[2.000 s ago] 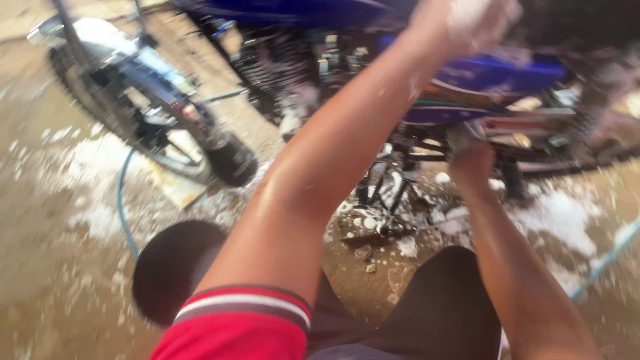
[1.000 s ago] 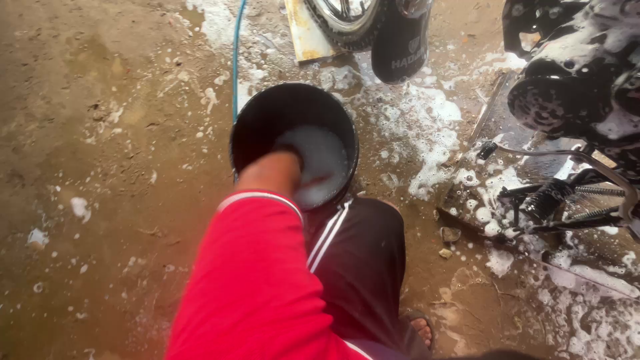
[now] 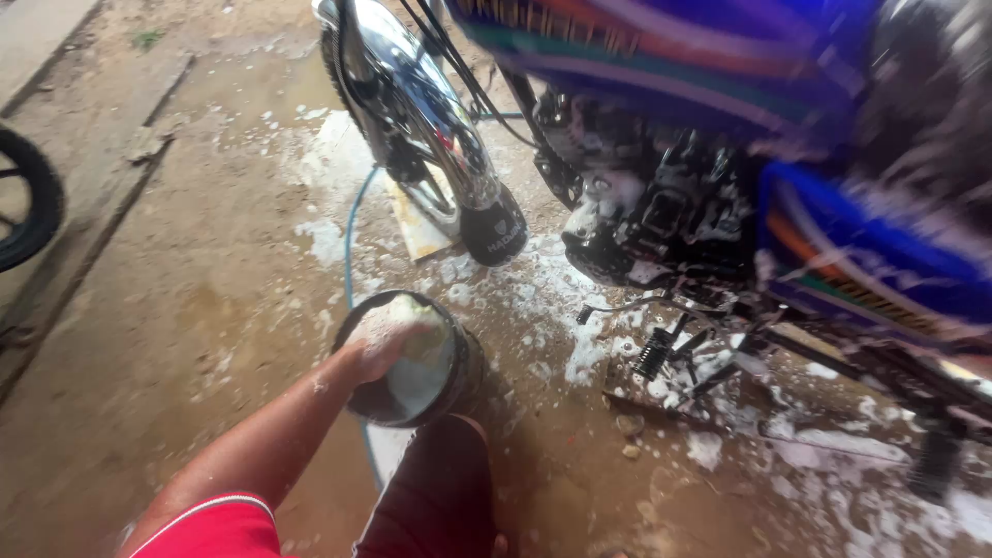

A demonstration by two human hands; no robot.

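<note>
My left hand, covered in suds, is over the mouth of a black bucket and holds a foamy, pale yellowish sponge or cloth; which of the two I cannot tell. Cloudy water lies in the bucket below it. To the right stands a motorcycle with a blue striped fuel tank, a blue side panel and a foam-covered engine. Its chrome front fender ends in a black mud flap. My right hand is out of view.
A blue hose runs behind the bucket. Suds lie on the wet ground around the kickstand and foot peg. Small stones are near my knee. At the left are another wheel and a long board.
My left hand was down inside the bucket a second ago; it is now raised to the bucket's mouth with the foamy thing. The view has swung back towards the motorcycle.
</note>
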